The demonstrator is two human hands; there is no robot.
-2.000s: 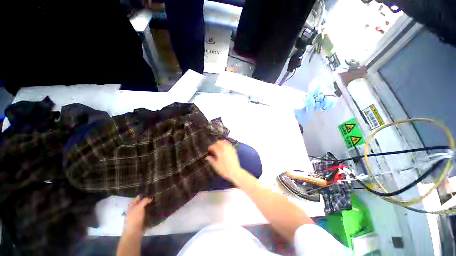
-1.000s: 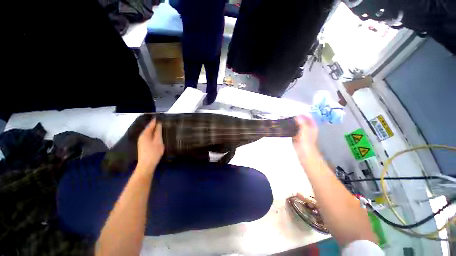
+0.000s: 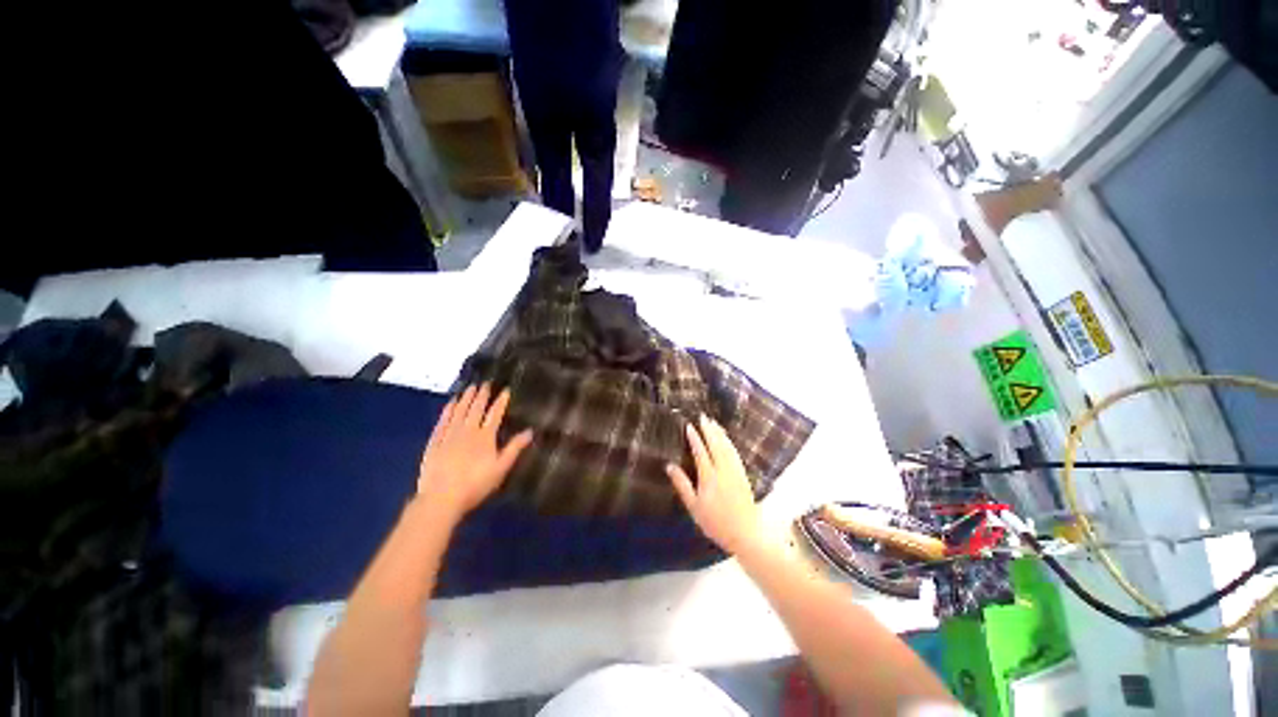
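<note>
A dark plaid garment (image 3: 596, 434) lies across the right part of the navy padded board (image 3: 308, 490), partly bunched behind it. My left hand (image 3: 471, 451) rests on the garment's left edge with fingers spread. My right hand (image 3: 718, 483) rests on its right side, fingers apart. Both hands are bare and lie flat on the cloth. The steam iron (image 3: 876, 542) sits on the plaid-covered rest (image 3: 967, 581) at the table's right edge, with nobody holding it.
A heap of dark plaid garments (image 3: 126, 518) lies at the board's left end. A white beam (image 3: 729, 249) crosses behind the white table (image 3: 421, 651). Yellow and black hoses (image 3: 1072, 476) run right from the iron. A person (image 3: 564, 98) in dark clothes stands beyond the table.
The plaid garment was spread on the board, then lifted and stretched between both hands behind it. It now lies on the board's right part, with both hands flat on it.
</note>
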